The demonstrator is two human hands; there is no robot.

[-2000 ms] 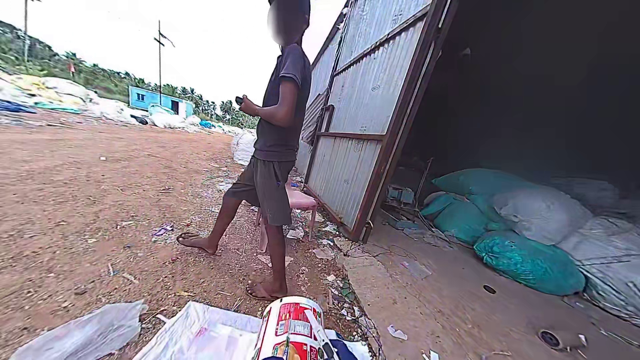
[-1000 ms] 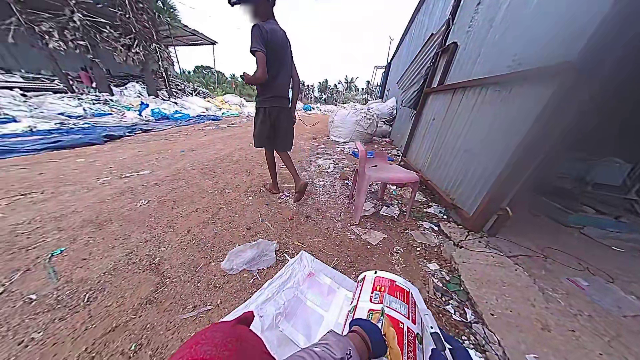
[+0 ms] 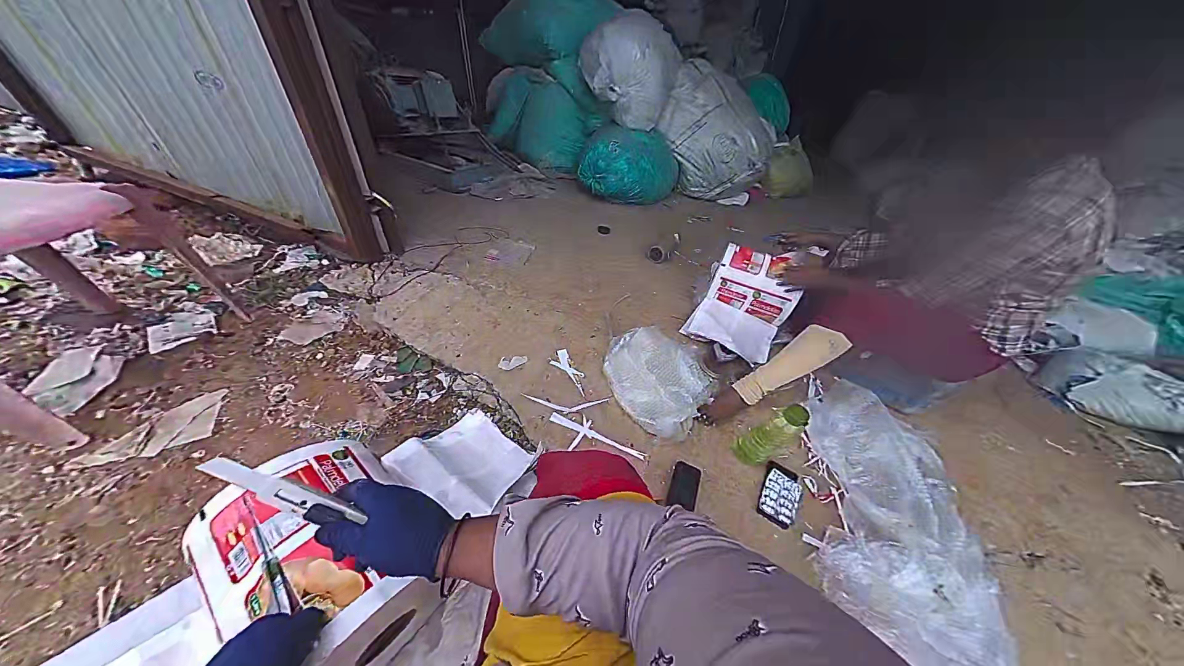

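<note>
My right hand (image 3: 393,529), in a dark blue glove, is closed around a metal utility knife (image 3: 305,495), held across a thick roll of printed packaging film (image 3: 324,573). At the bottom left, my left hand (image 3: 270,638), also dark-gloved and partly cut off by the frame edge, has its fingers at the lower end of a slim metal tool (image 3: 268,560) that lies against the print; its exact kind is unclear. A round core hole shows in the roll's near end. White sheeting (image 3: 462,462) lies behind and under the roll.
A person (image 3: 953,305) sits on the floor at right, one hand on printed film (image 3: 745,310). Nearby are a clear plastic bundle (image 3: 659,379), green bottle (image 3: 772,435), phone (image 3: 684,486), blister pack (image 3: 780,495) and plastic sheeting (image 3: 906,527). Stuffed sacks (image 3: 634,162) stand behind; a pink chair (image 3: 55,217) at left.
The view has swung right and down toward the shed floor. The walking person is out of view. My right hand and the knife now show plainly over the roll.
</note>
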